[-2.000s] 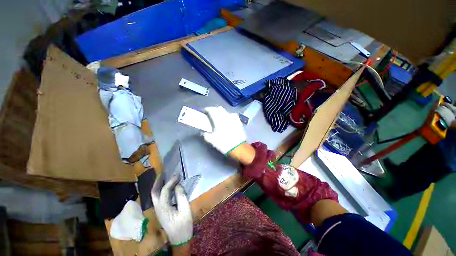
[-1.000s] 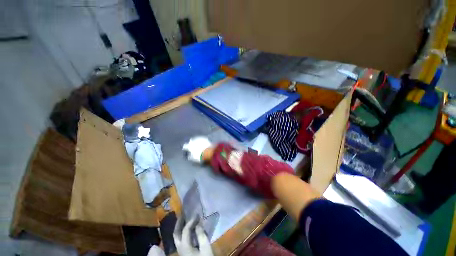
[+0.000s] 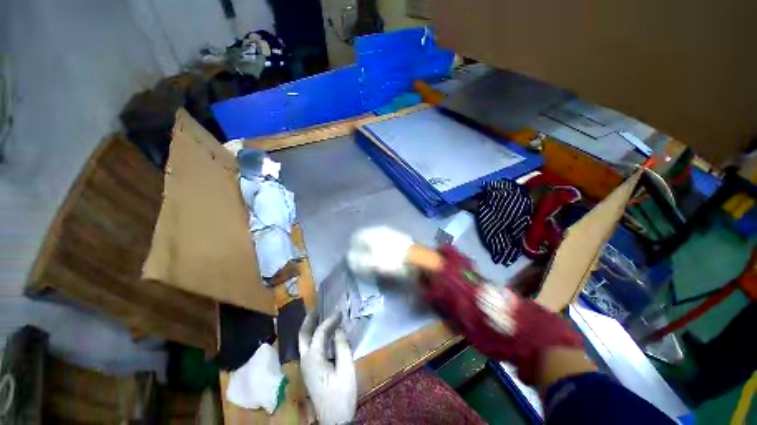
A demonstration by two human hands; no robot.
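Observation:
Overlapping silver metal plates (image 3: 363, 300) stand or lean near the table's front edge, partly blurred. My left hand (image 3: 330, 373), in a white knitted glove, is at their near end with its fingers around the lower edges. My right hand (image 3: 380, 251), gloved and motion-blurred, is just above the far end of the plates. Its fingers point left and down. Whether it holds a plate is hidden by the blur. A short silver-white part (image 3: 453, 227) lies farther right on the grey table (image 3: 328, 178).
Blue-edged sheets (image 3: 444, 153) are stacked at the back right, beside striped cloth (image 3: 505, 217) and red cloth (image 3: 549, 220). Pale rags (image 3: 272, 220), dark pads (image 3: 246, 336) and a spare glove (image 3: 256, 380) line the left edge. Cardboard flaps (image 3: 207, 220) flank the table.
My right hand moved over the table's middle, then back towards me to the plates by my left hand. Two loose plates seen earliest mid-table no longer show there. The view has shifted.

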